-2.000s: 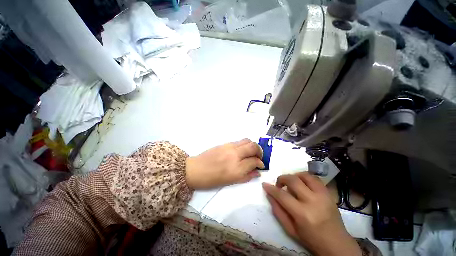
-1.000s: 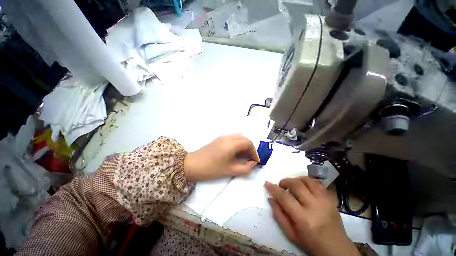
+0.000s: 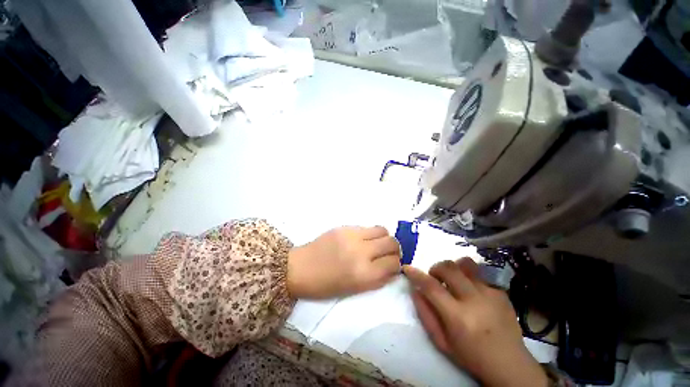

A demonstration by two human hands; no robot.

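Observation:
A navy tab [image 3: 407, 242] lies on a white cut panel [image 3: 355, 317], just below the needle area of the sewing machine head [image 3: 499, 143]. My left hand [image 3: 348, 261] is at the tab's left side, its fingertips on the tab's edge; the thumb side is partly hidden. My right hand [image 3: 473, 321] rests on the panel to the right, with its index fingertip at the tab's lower end, near my left fingertips. The white panel blends into the white table, so its outline is hard to see.
A dark wire guide [image 3: 399, 165] stands left of the needle. Black scissors [image 3: 533, 302] and a black phone [image 3: 586, 317] lie on the right. White pieces [image 3: 250, 60] are piled at the back left, beside a hanging white cloth [image 3: 144, 75]. The table's front edge [image 3: 318, 359] is chipped.
My left hand has moved slightly right and down, and the tab lies flatter than a second ago. My right index fingertip now reaches the tab's lower end. The camera view has shifted.

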